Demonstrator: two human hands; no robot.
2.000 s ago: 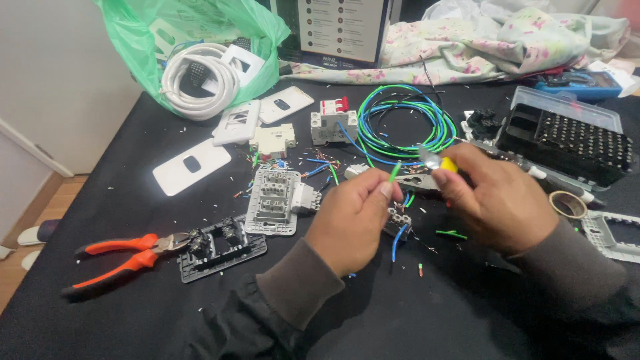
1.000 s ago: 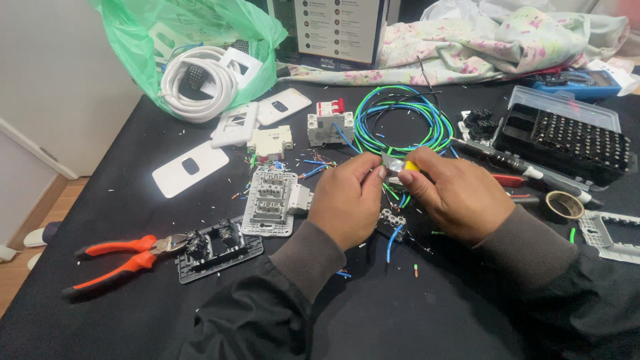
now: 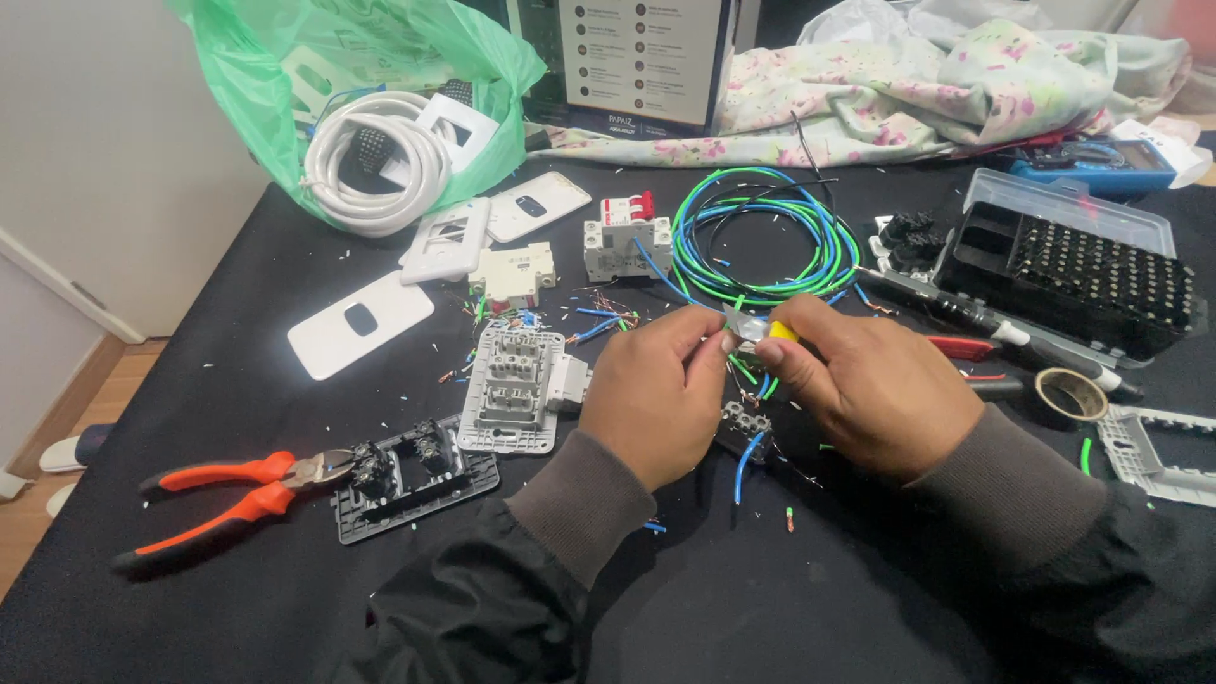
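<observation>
My right hand grips a small tool with a yellow handle and a shiny metal blade. The fingertips of my left hand meet at the blade's left end; what they pinch is mostly hidden. Just below lies a grey terminal part with a short blue wire sticking out. Behind my hands are a coil of green, blue and black wires and a white circuit breaker with a red lever. A light grey switch module frame lies left of my left hand.
Orange-handled pliers rest against a black socket frame at left. White cover plates and a green bag lie farther back. At right are a black parts organizer, a tape roll and a grey frame. Wire scraps are scattered about.
Two seconds ago my hands were farther apart, with a green wire end showing above my left fingers. They have come together at the blade. A green scrap now lies near the tape roll.
</observation>
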